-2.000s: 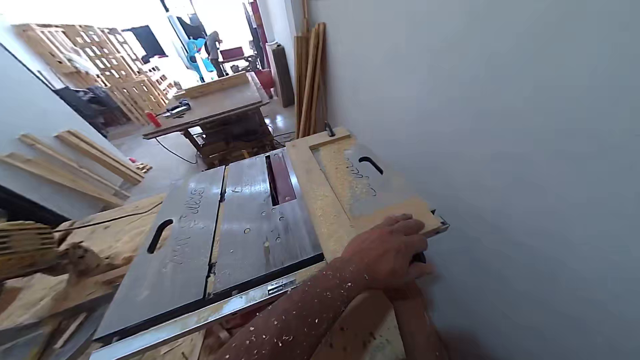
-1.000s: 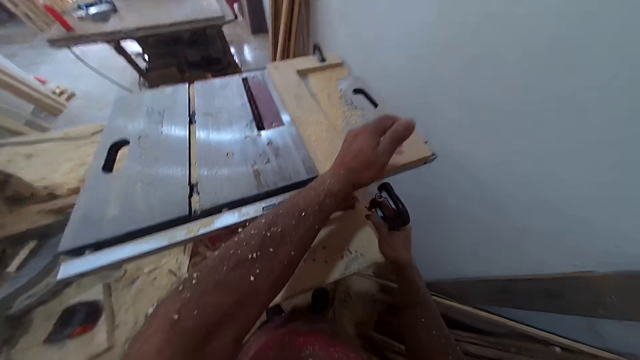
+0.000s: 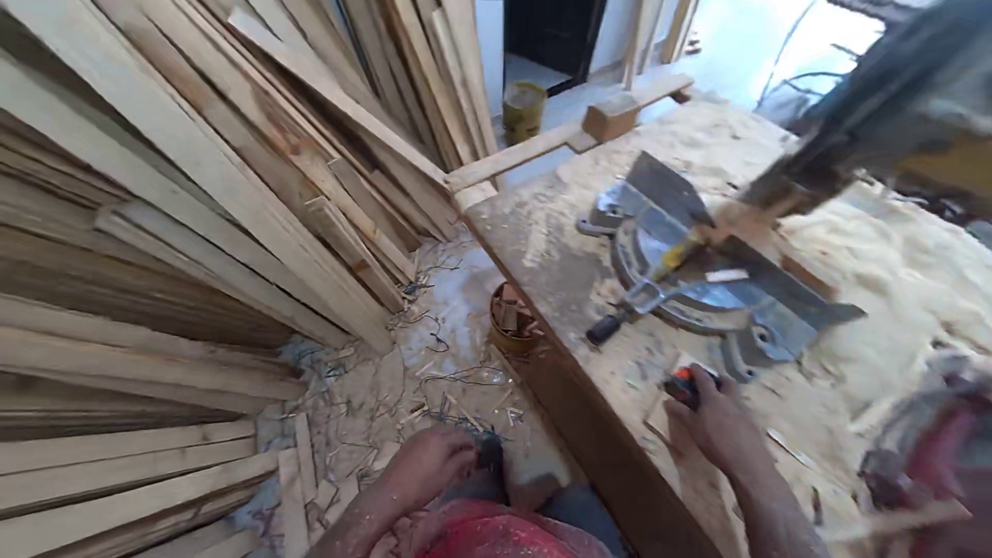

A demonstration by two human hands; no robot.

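My right hand (image 3: 717, 418) is on the bench at the lower right, its fingers closed around a small black and orange-red object (image 3: 683, 386), apparently a tape measure. Just beyond it stands a miter saw with a metal base and fence (image 3: 674, 194) and a black-tipped handle (image 3: 608, 327). My left hand (image 3: 434, 465) is low in front of my red clothing, off the bench, with its fingers curled. A dark object (image 3: 488, 451) shows beside its fingertips; whether the hand holds it cannot be told.
Long wooden boards (image 3: 232, 178) lean and lie at the left. Offcuts fill a round bucket (image 3: 513, 318) by the bench edge (image 3: 573, 387). Sawdust (image 3: 899, 256) heaps around the saw. Scraps and wire-like strands litter the floor (image 3: 457, 380). A yellowish bucket (image 3: 524, 112) stands farther back.
The view has swung far away from the table saw to the miter saw bench. My left hand has left the board beside the table saw; my right hand has left the black looped handle there.
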